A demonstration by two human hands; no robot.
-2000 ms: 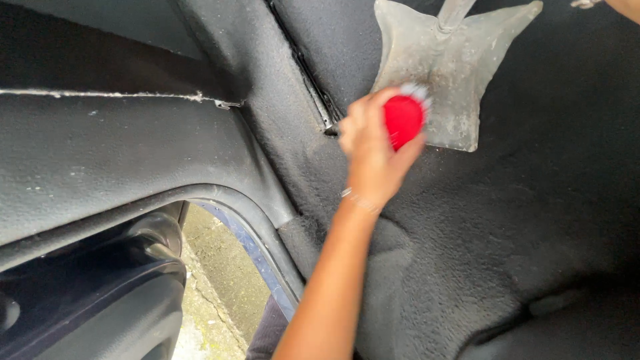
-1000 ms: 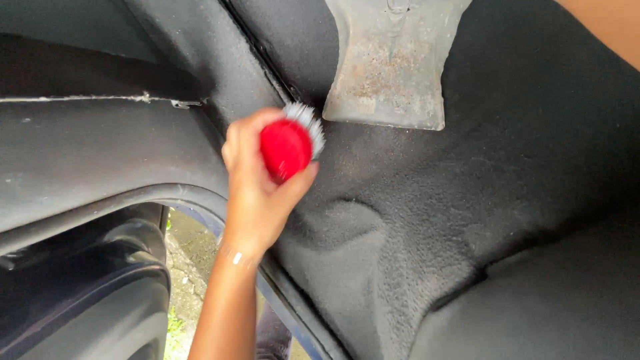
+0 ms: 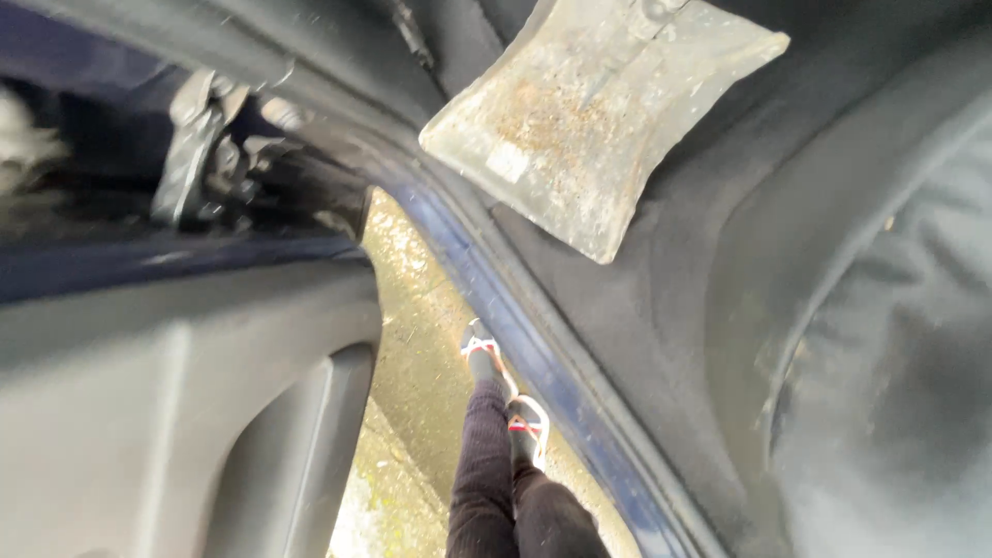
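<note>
Neither my left hand nor my right hand shows in the head view now, and the red brush is out of sight too. A metal dustpan (image 3: 573, 116) with brown dirt on its face lies on the black car floor lining (image 3: 620, 310), its flared edge toward the door sill. Its handle is cut off at the top of the view.
A blue door sill (image 3: 511, 325) runs diagonally beside the dustpan. The open car door's grey panel (image 3: 101, 387) fills the lower left, with a metal hinge (image 3: 190, 147) above it. My legs (image 3: 488, 473) stand on concrete (image 3: 411, 364) between door and sill. A dark seat (image 3: 891, 387) is at right.
The hand with the red brush, seen scrubbing over the floor lining earlier, has left the view. The view has swung toward the door opening and now shows my legs and feet.
</note>
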